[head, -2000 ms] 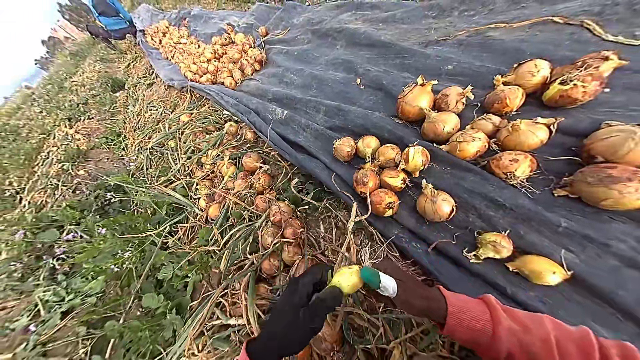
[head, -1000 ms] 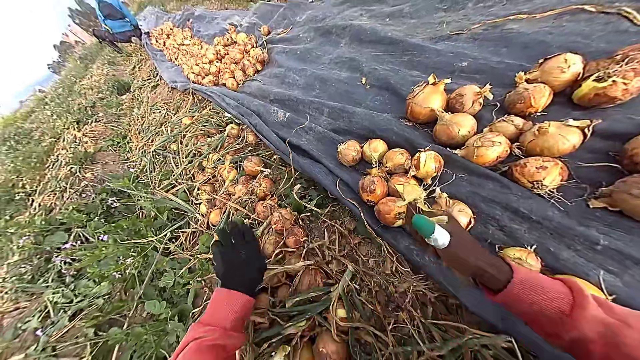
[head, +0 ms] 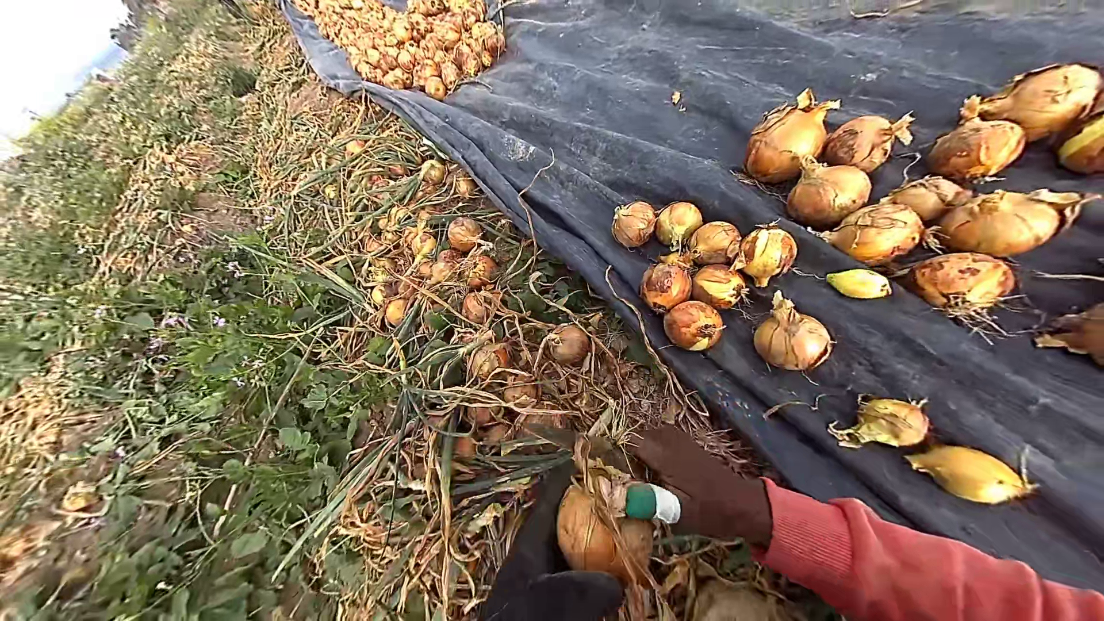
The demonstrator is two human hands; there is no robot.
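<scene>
A large yellow onion (head: 595,535) with dry leaves at its neck is at the bottom centre. My left hand (head: 543,561), in a black glove, holds it from the left and below. My right hand (head: 690,492), its thumb wrapped in green and white tape, grips the onion's dry neck; whether it holds a blade is hidden. Right of my hands, a peeled-looking yellow onion (head: 975,474) and a ragged one (head: 884,423) lie on dark ground cloth (head: 828,388). Small round onions (head: 694,325) sit grouped near the cloth's edge.
Larger onions (head: 880,233) spread over the cloth at the right, and a big heap of onions (head: 423,43) lies at its far end. More onions (head: 466,233) with withered tops line the soil left of the cloth. Green weeds (head: 233,345) grow farther left.
My right hand has come back from the small onions on the cloth to the large onion, and my left hand has closed on it. A small yellow bulb now shows among the cloth's onions.
</scene>
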